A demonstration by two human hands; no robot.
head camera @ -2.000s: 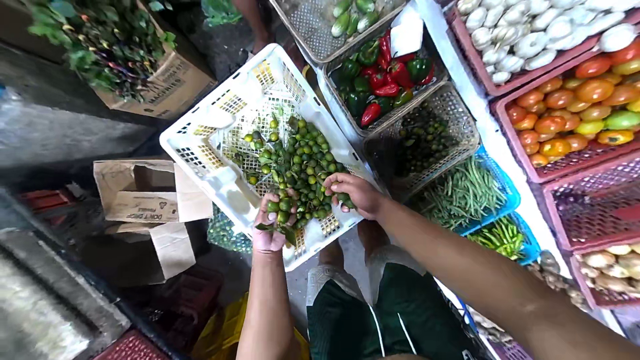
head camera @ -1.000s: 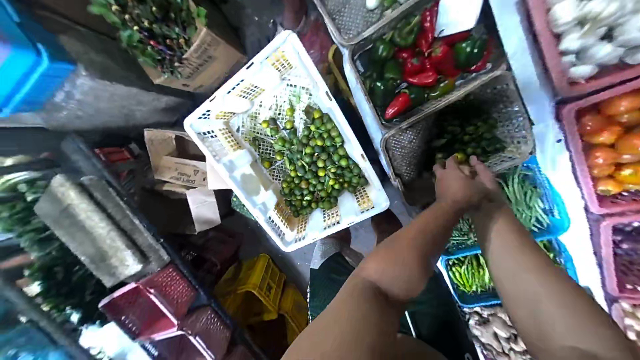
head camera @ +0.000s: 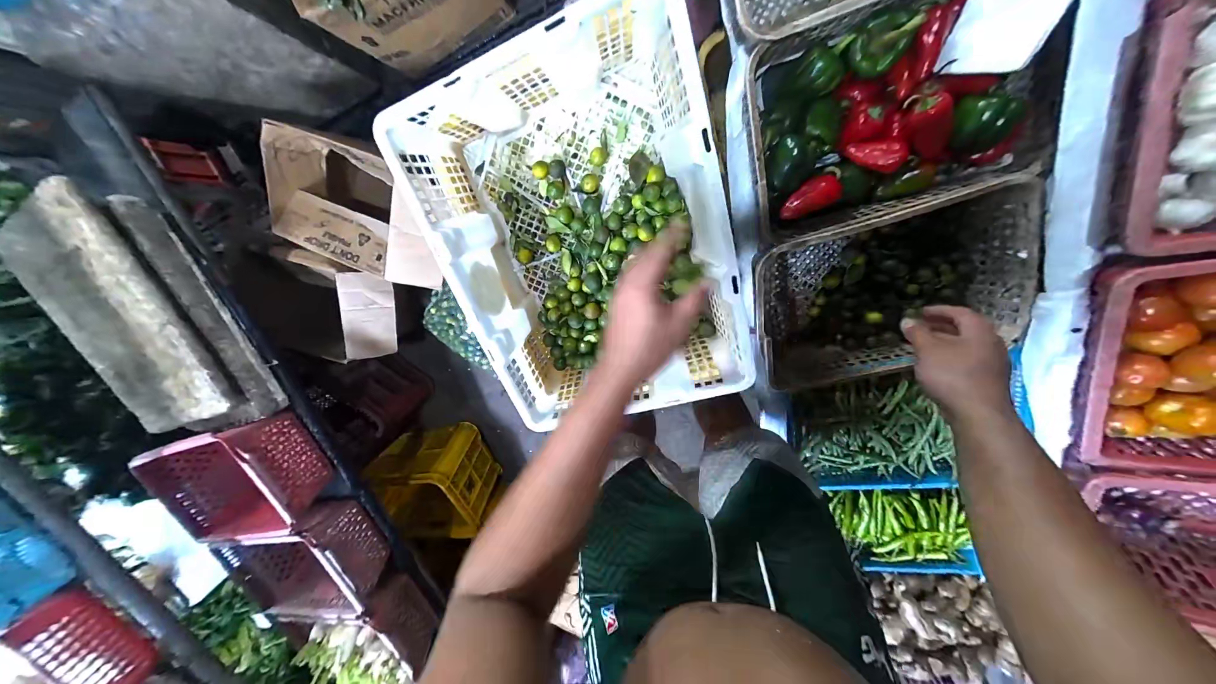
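Note:
A white plastic crate [head camera: 736,332] holds a heap of small green citrus fruits [head camera: 570,313], some yellowish, with a few leaves among them. Over the right part of this heap is my left hand [head camera: 655,304], blurred, its fingers spread and reaching onto the fruits; no fruit is plainly held in it. My right hand [head camera: 955,356] is above the near edge of a grey mesh basket [head camera: 784,294] holding more dark green citrus fruits [head camera: 869,285]. Its thumb and fingertips are close together, and whether something small is between them cannot be told.
Beyond the mesh basket lies a basket of red and green peppers [head camera: 883,123]. Green beans [head camera: 879,427], green chilies [head camera: 898,522] and ginger [head camera: 950,617] are nearer me. Tomatoes [head camera: 1173,351] stand right. A cardboard box [head camera: 328,223], yellow crate [head camera: 432,480] and red crates [head camera: 233,475] are left.
Two seconds ago both hands were at the fruits in the white crate; one second ago both were over the mesh basket. My left hand has since moved left, back to the white crate.

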